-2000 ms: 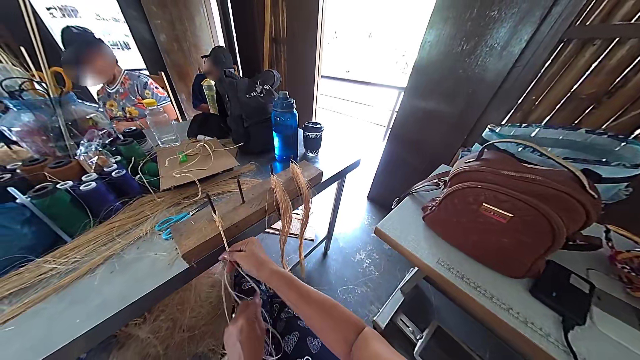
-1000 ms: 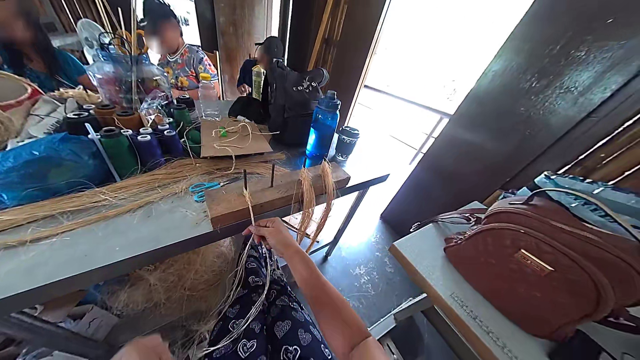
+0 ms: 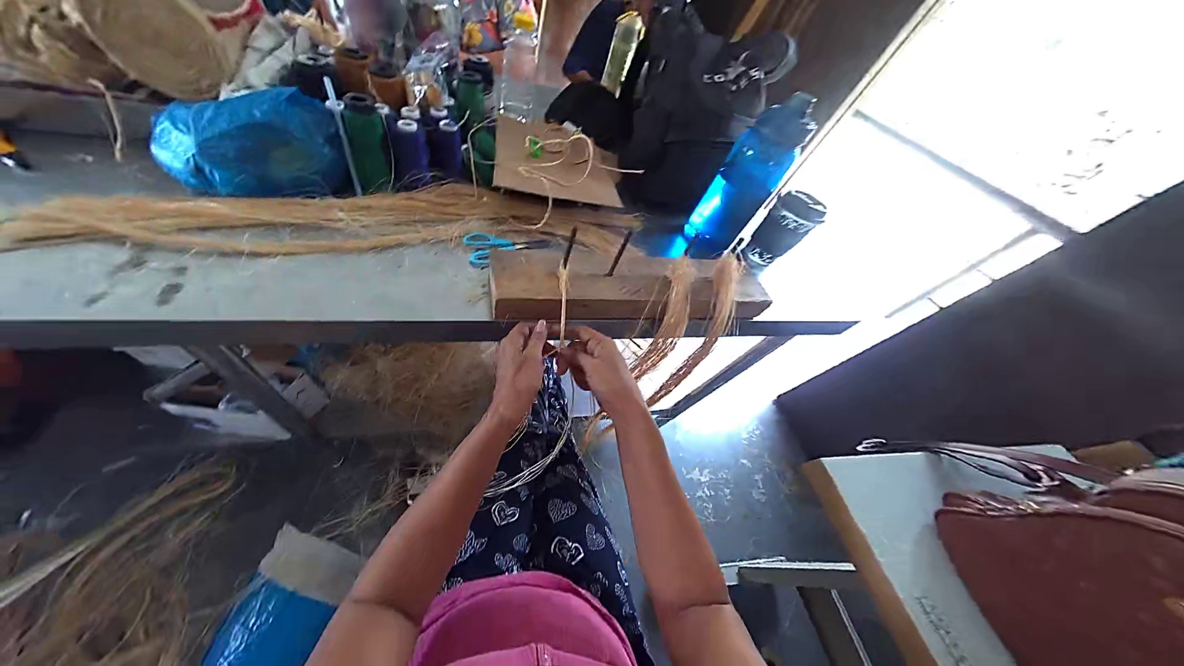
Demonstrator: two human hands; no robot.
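Observation:
A wooden block (image 3: 629,287) with upright metal pegs sits at the table's front edge. From its left peg a narrow braided fiber cord (image 3: 563,301) runs down toward me, pulled taut. Just below the table edge, my left hand (image 3: 523,365) and my right hand (image 3: 597,361) both grip the cord's lower end, close together. Loose pale strands (image 3: 536,470) hang from there over my lap. Two bundles of tan fiber (image 3: 673,310) drape over the block's right part. Blue-handled scissors (image 3: 490,248) lie left of the block, beside long loose fibers (image 3: 305,222).
Behind stand thread cones (image 3: 365,139), a blue plastic bag (image 3: 250,143), a cardboard piece (image 3: 555,162) with cord, a blue bottle (image 3: 754,176), a dark cup (image 3: 786,227) and a black bag (image 3: 675,120). At right, a brown bag (image 3: 1064,573) rests on another table.
My left hand, low and away from the cord one second ago, is now up at it beside my right hand. The view has turned and tilted downward.

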